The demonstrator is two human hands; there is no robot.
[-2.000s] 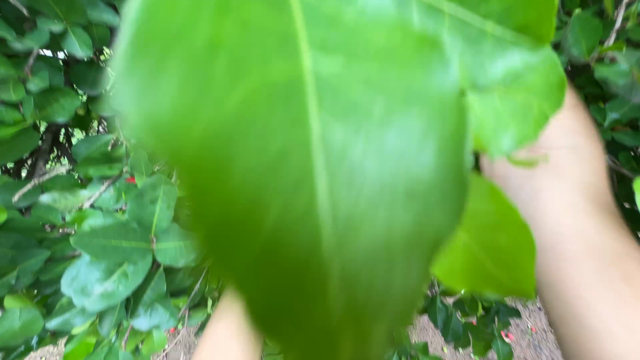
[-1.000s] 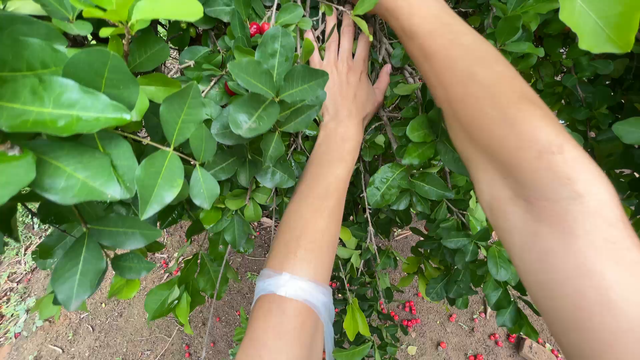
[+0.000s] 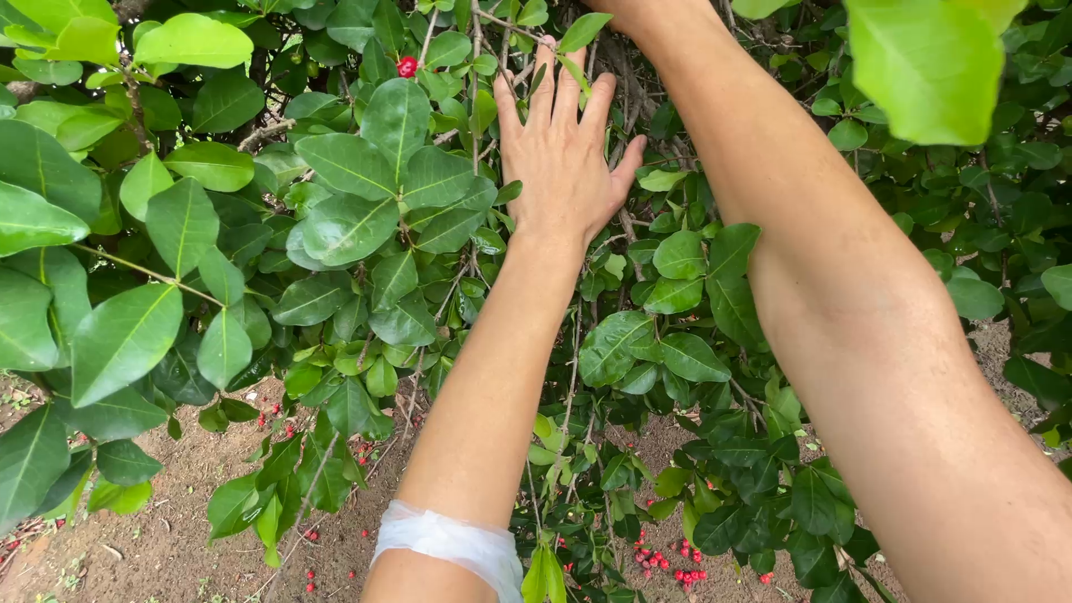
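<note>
My left hand (image 3: 565, 159) reaches up into a leafy bush, palm away from me, fingers spread against thin twigs and leaves. A white wrap (image 3: 452, 540) circles my left forearm. One red berry (image 3: 407, 66) hangs among the leaves just left of my fingertips. My right forearm (image 3: 804, 218) stretches from the lower right to the top edge, where only the wrist area (image 3: 641, 10) shows; the right hand's fingers lie beyond the frame. Glossy green leaves (image 3: 347, 222) stand close beside my left hand.
Dense branches surround both arms, with a bright leaf (image 3: 921, 71) near the camera at upper right. A bare twig (image 3: 268, 132) sticks out on the left. Below is brown soil (image 3: 201, 511) with fallen red berries (image 3: 689, 578) scattered over it.
Two seconds ago a large leaf blocked most of the view. Since one second ago my left hand stays among the twigs, and the view has shifted slightly.
</note>
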